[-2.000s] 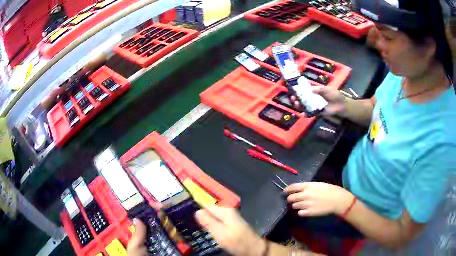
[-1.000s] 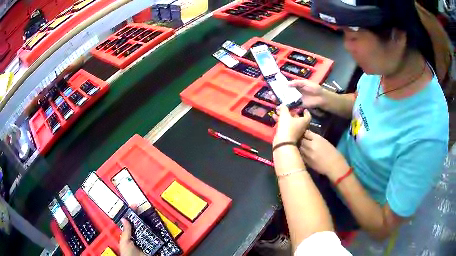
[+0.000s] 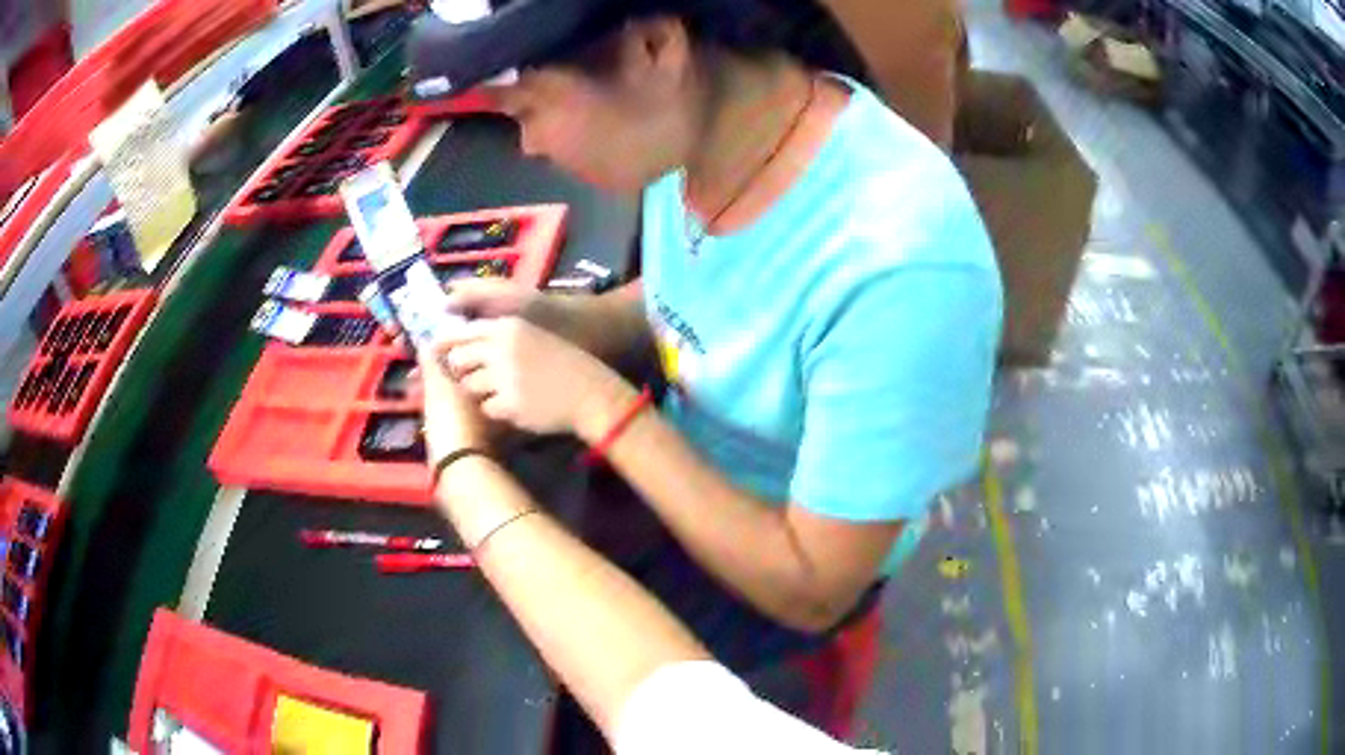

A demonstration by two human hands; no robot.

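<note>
An open flip phone [image 3: 387, 221] with its screen half up is held by the neighbouring worker in front of me. My right hand [image 3: 446, 406] reaches in from the lower right, at the phone's lower end. Its fingers are small and partly hidden by the worker's hands, so I cannot tell if they grip the phone. My left hand is out of the picture. The near red tray [image 3: 207, 656] is cut off by the bottom edge. It holds a yellow phone back [image 3: 322, 729] and part of a pale screen at lower left.
The neighbouring worker [image 3: 870, 295] in light blue stands at the bench. The worker's red tray [image 3: 295, 428] holds several phones. Two red pens [image 3: 369, 540] lie between the trays. More red trays [image 3: 81, 362] stand at left. A cardboard box [image 3: 1033, 207] and grey floor are at right.
The view has swung right towards the worker. The two open phones and my left hand have left the picture. My right hand left the near tray earlier and is now at the worker's phone.
</note>
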